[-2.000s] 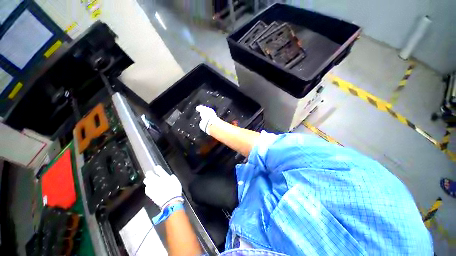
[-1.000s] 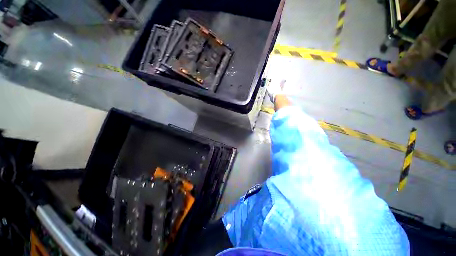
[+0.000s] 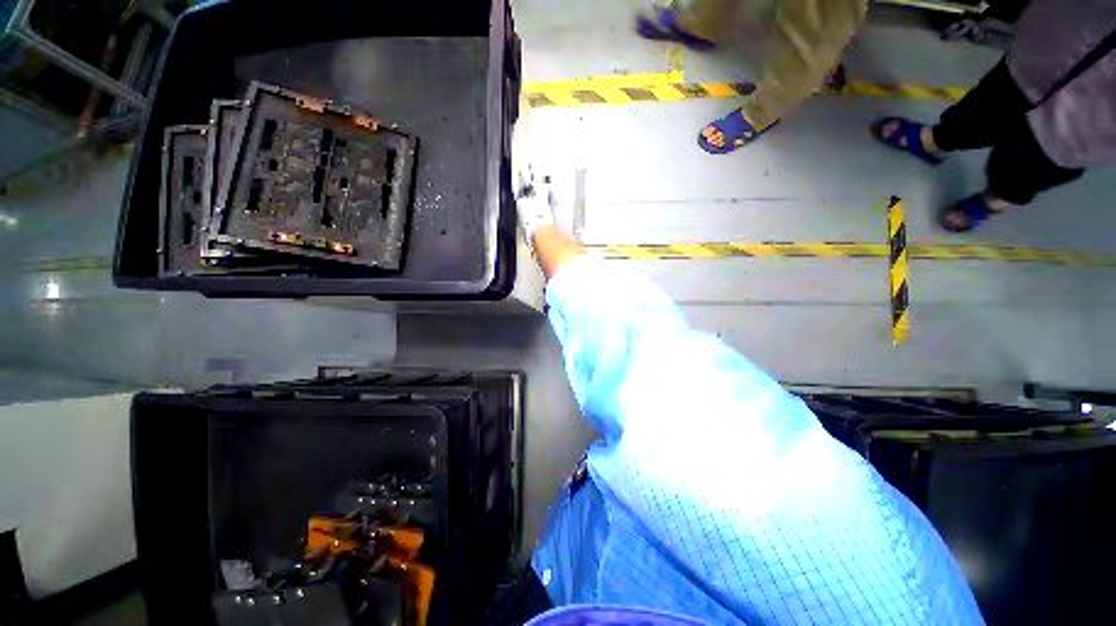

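Observation:
My right hand (image 3: 535,206), in a white glove, is small and washed out by glare. It is at the right outer side of the upper black bin (image 3: 499,159); whether it touches or grips the bin or its support cannot be told. In that bin, several flat dark carriers (image 3: 321,184) with orange-brown clips lie overlapped at the left. My left hand is out of the picture.
Below stands another black bin (image 3: 447,489) with orange covers (image 3: 361,538) and black covers (image 3: 288,605). More black bins (image 3: 967,428) are at the lower right. People's legs and blue sandals (image 3: 731,131) are at the upper right, near yellow-black floor tape (image 3: 900,269).
The view has swung right, away from the conveyor, and the bins now lie further left. My right hand has left the lower bin for the upper bin's side. My left hand has gone out of view.

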